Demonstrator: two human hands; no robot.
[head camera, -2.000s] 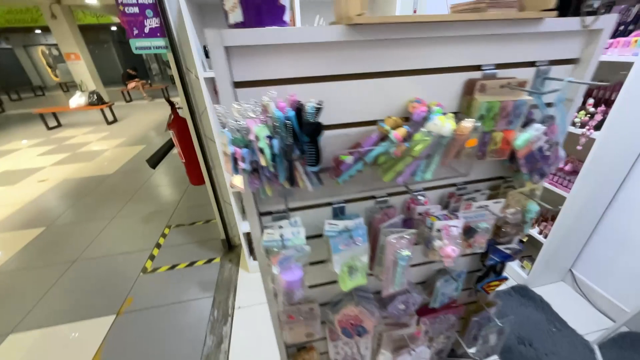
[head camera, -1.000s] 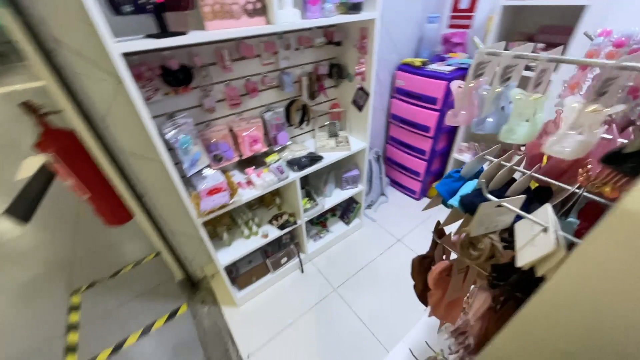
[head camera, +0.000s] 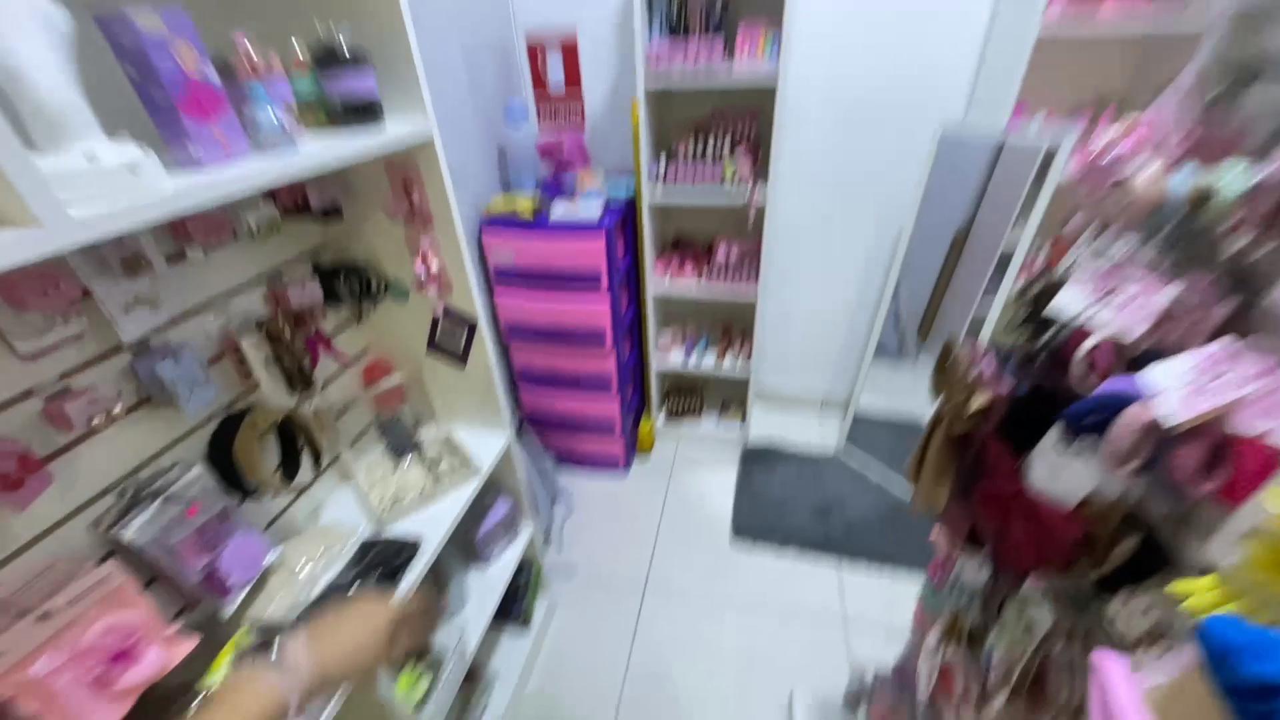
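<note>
My left hand (head camera: 365, 630) is at the lower left, blurred, its forearm coming up from the bottom edge. It is in front of the lower shelves of a white display unit (head camera: 480, 480). The blur hides whether its fingers hold anything. A black item (head camera: 375, 562) lies on the shelf just above it, and a yellow-green item (head camera: 412, 685) shows just below. To the left are a pink flower item (head camera: 110, 640) and a packaged purple item (head camera: 235, 560). A black and tan ring-shaped item (head camera: 262, 450) hangs higher on the slatted panel. My right hand is out of view.
A pink and purple drawer tower (head camera: 555, 345) stands at the back beside a narrow white shelf unit (head camera: 705, 285). A dark mat (head camera: 830, 505) lies on the tiled floor before a leaning mirror (head camera: 940, 240). A crowded rack of hair accessories (head camera: 1040, 500) fills the right side.
The view has swung right and moved further into the shop; the entrance and fire extinguisher have left it. My left hand has come into view at the lower left.
</note>
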